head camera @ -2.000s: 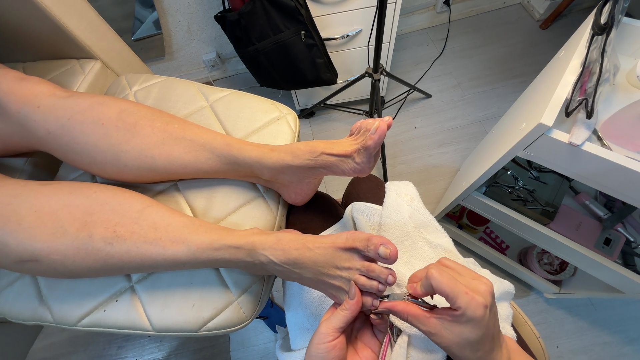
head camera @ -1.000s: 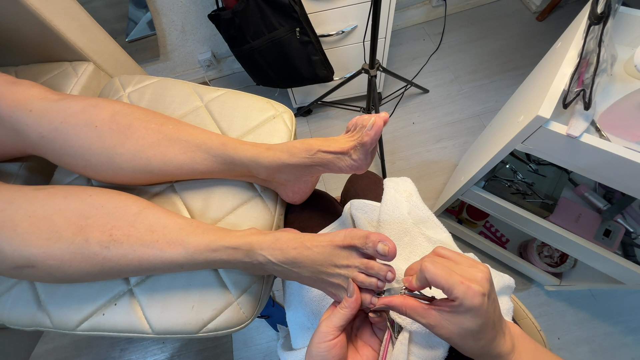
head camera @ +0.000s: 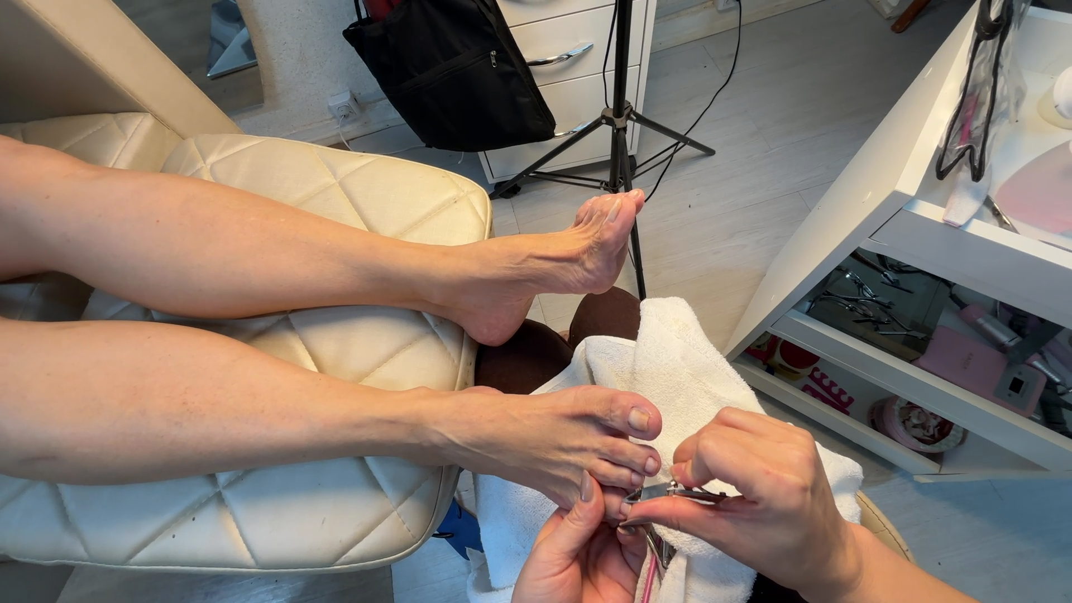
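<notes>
My right hand [head camera: 758, 494] grips metal nippers [head camera: 674, 492], their jaws close to the small toes of a person's nearer foot [head camera: 536, 435]. From below, my left hand [head camera: 582, 544] holds those small toes between thumb and fingers. Under the foot and my hands lies a white towel [head camera: 695, 360]. Another metal tool [head camera: 657, 548] and a pink-striped stick show beside my left fingers; my hand partly hides them. The person's other foot [head camera: 561, 260] rests on its heel at the edge of the cream quilted seat [head camera: 335, 193]. The exact contact of the jaws is hard to see.
At right stands a white cabinet [head camera: 846, 193] with open shelves holding several metal tools [head camera: 867, 306], a pink device [head camera: 963, 368] and a round container [head camera: 917, 423]. Behind the feet are a black tripod [head camera: 620, 117], a black bag [head camera: 452, 75], a white drawer unit [head camera: 578, 92] and a cable.
The nippers stay at the small toes in my right hand, and my left hand keeps its hold. Only small shifts of my fingers show. The view has moved slightly.
</notes>
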